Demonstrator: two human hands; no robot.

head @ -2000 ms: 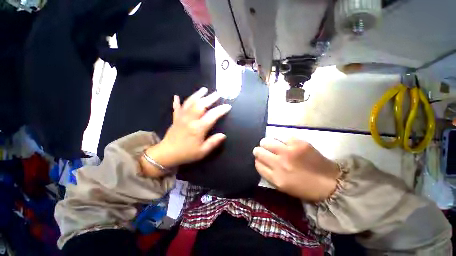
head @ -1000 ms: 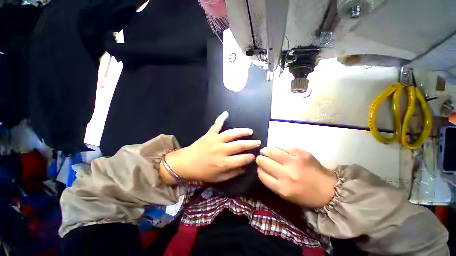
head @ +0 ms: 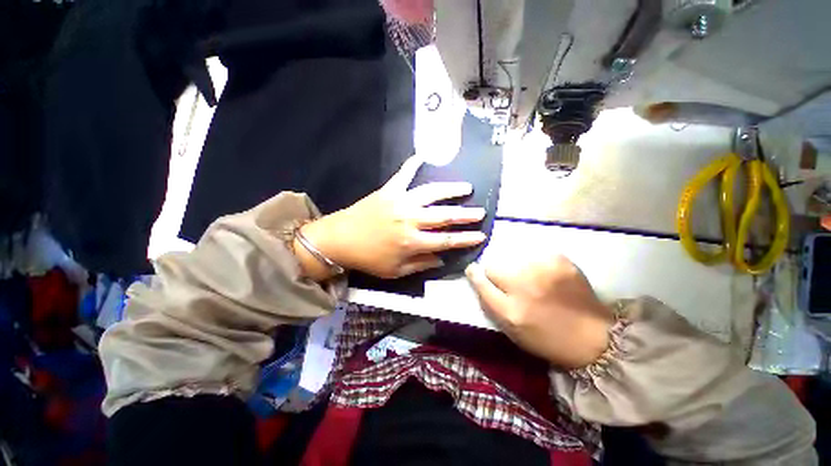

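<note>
A black cut fabric panel point(head: 460, 164) lies on the white table, its upper end under the presser foot and needle point(head: 497, 127). My left hand point(head: 410, 223) lies flat on the panel with fingers spread and pointing right. My right hand point(head: 542, 300) is at the panel's lower right corner, thumb and fingertips together at its edge; the fingertips are partly hidden. The sewing machine head point(head: 583, 55) stands above, with a dark ribbed knob point(head: 564, 157) on its front. A large heap of black cloth point(head: 282, 136) lies to the left.
Yellow-handled scissors point(head: 733, 214) lie right of the machine head. A smartphone point(head: 817, 273) is at the far right. A pink fluffy cloth point(head: 410, 14) hangs at the head's left. The plaid-trimmed apron point(head: 401, 373) is below the table point(head: 620, 268) edge.
The panel has moved up under the needle, and its lower edge now lies on the table, baring the table's front edge. My left hand has moved up with it; my right hand remains near its corner.
</note>
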